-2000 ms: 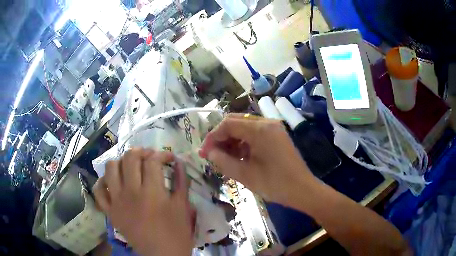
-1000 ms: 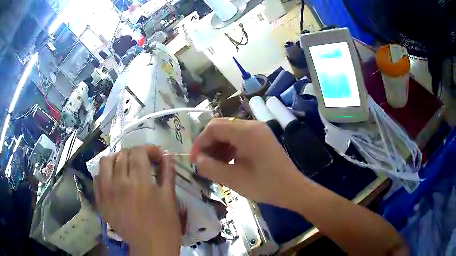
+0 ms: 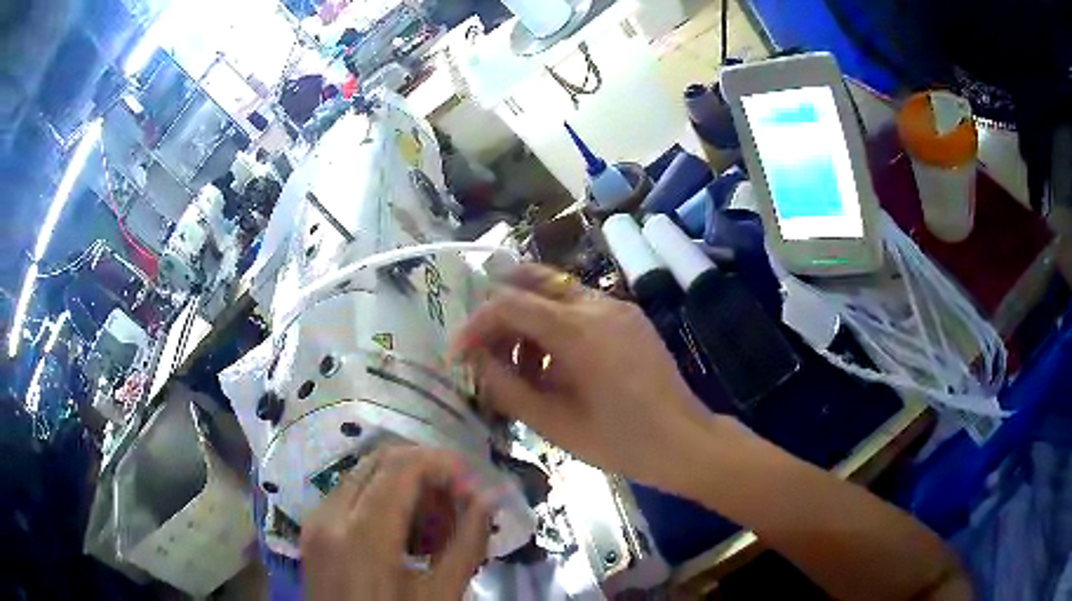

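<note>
The white sewing machine head (image 3: 353,311) lies in front of me, with dark round holes and a slot on its surface. My left hand (image 3: 394,522) is blurred at the machine's near end, with its thumb and fingers curled close together. My right hand (image 3: 576,370) is at the machine's right side, with thumb and fingertips bent together in front of the lettering. I cannot make out a thread at either hand. The needle area is hidden or too blurred to tell.
Right of the machine are a black phone (image 3: 738,340), white spools (image 3: 678,250), a blue-nozzled bottle (image 3: 605,180), a lit terminal (image 3: 805,164), an orange-lidded cup (image 3: 943,176) and white cables (image 3: 929,329). A pale bin (image 3: 176,534) stands at the left.
My left hand has moved down and away from my right hand, uncovering the machine's holes. The thin thread seen between the hands one second ago no longer shows. My right hand stays near the machine's side.
</note>
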